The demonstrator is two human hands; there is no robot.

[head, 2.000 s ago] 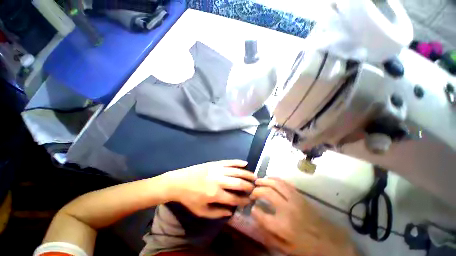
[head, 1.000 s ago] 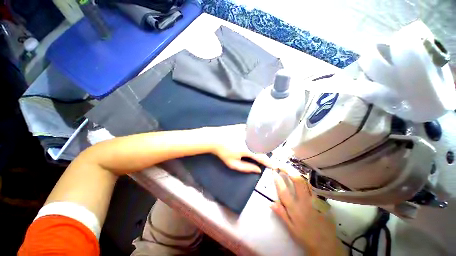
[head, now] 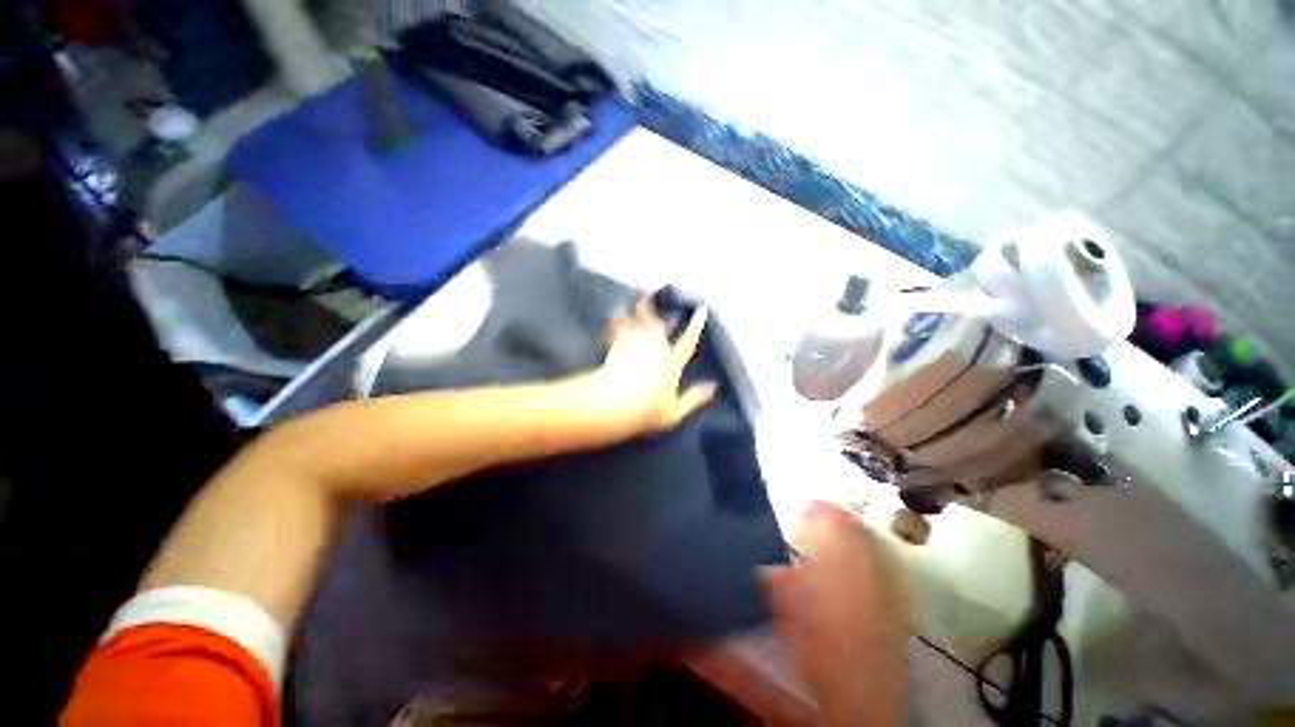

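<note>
A dark grey-black garment panel (head: 597, 554) lies on the white table left of the sewing machine (head: 937, 398) and reaches down toward the lap. A greyer part (head: 547, 305) with a curved cut-out lies at its upper left. My left hand (head: 656, 372) rests on the cloth's upper part, fingers spread, near a small dark piece at the fingertips. My right hand (head: 838, 611) is blurred at the cloth's lower right corner, below the machine head; its grip cannot be made out. The presser foot area (head: 909, 523) shows no cloth under it.
Black-handled shears (head: 1044, 668) lie right of my right hand. A white lamp (head: 838, 355) stands at the machine head, with a white roll (head: 1065, 284) on top. A blue surface (head: 384, 185) holds folded dark pieces (head: 504, 85). Pink and green cones (head: 1182, 324) stand behind the machine.
The view has shifted. The cloth has come away from the needle area and is spread left of the machine. My left hand has moved up and away from my right hand.
</note>
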